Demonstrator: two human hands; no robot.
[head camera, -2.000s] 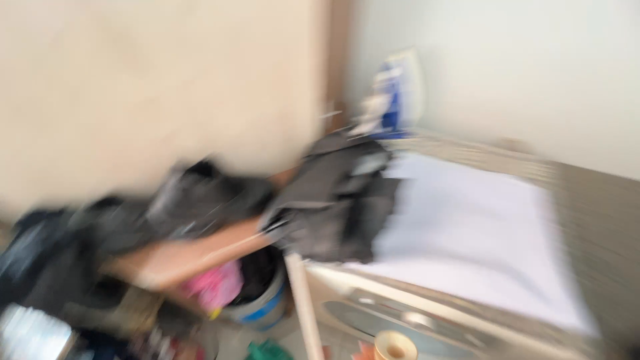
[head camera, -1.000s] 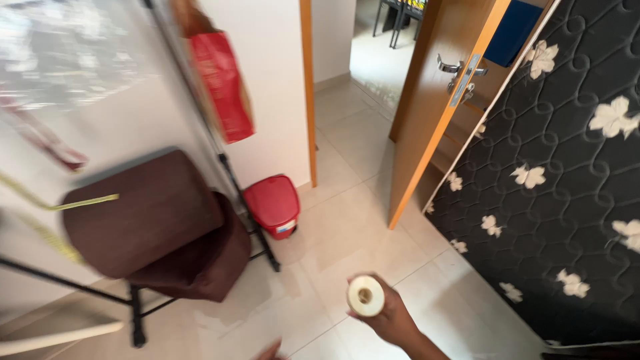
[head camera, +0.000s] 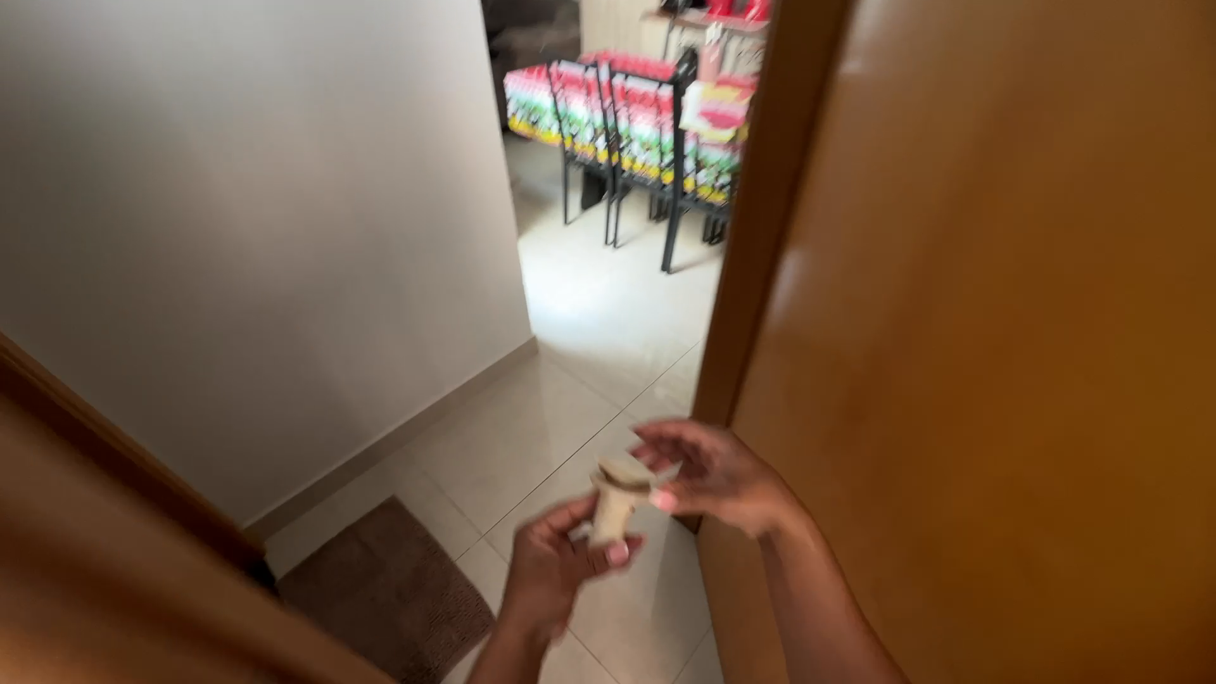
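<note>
A small cream-coloured object with a flanged round top and a narrower stem (head camera: 613, 513) is upright, a little tilted, at the lower middle of the head view. My left hand (head camera: 560, 556) grips its stem between thumb and fingers. My right hand (head camera: 708, 475) is beside its top, fingers apart and curved, with the thumb at or very near the rim; whether it touches is blurred. Both hands are above the tiled floor.
An orange-brown wooden door (head camera: 978, 332) stands on the right, a pale wall (head camera: 275, 218) on the left. A brown mat (head camera: 389, 598) lies on the floor. Beyond are black metal chairs (head camera: 676, 180) and a table with a colourful cloth (head camera: 532, 104).
The view has moved from the room to the doorway. One second ago the right hand held the cream object; now the left hand grips its stem and the right is at its top.
</note>
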